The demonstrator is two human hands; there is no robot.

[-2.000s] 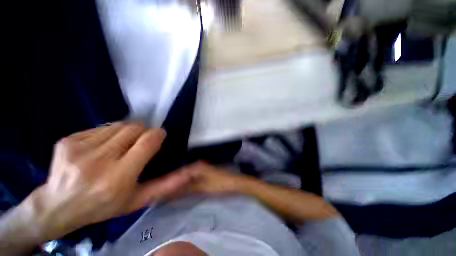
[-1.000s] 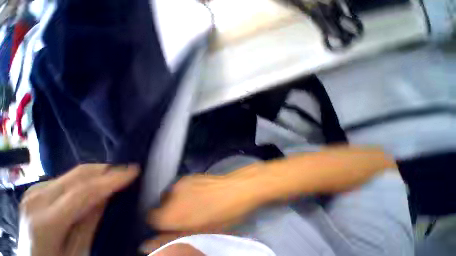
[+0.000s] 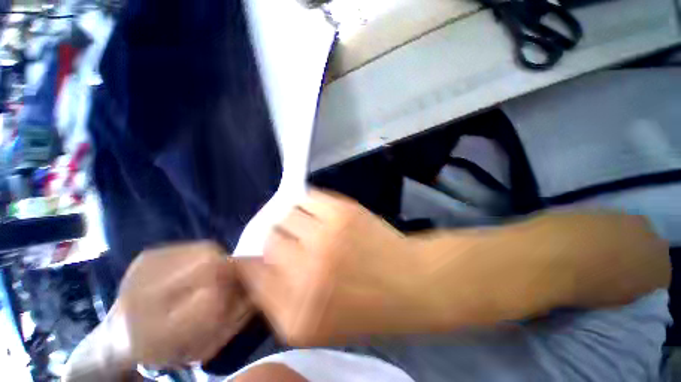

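The navy fabric panel [image 3: 187,112] hangs large and dark from the machine table down to my lap at the left. The white fabric panel [image 3: 287,82] runs beside it as a narrowing strip, from the top of the view down to my hands. My left hand [image 3: 183,302], blurred, is closed at the lower end of the cloth. My right hand [image 3: 321,268] is closed on the white panel, close beside my left hand. The fingertips of both hands are mostly hidden. The needle area is cut off at the top edge.
The white machine table [image 3: 418,101] slopes across the upper right, with black-handled fabric shears [image 3: 539,33] on it. Sewn white and navy pieces [image 3: 605,134] drape at the right. Blurred coloured cloth [image 3: 56,127] and a dark bar [image 3: 41,230] are at the far left.
Both hands have come together on the cloth. The white strip is now pulled straighter towards me. The view has shifted, with more of the left background showing than two seconds ago.
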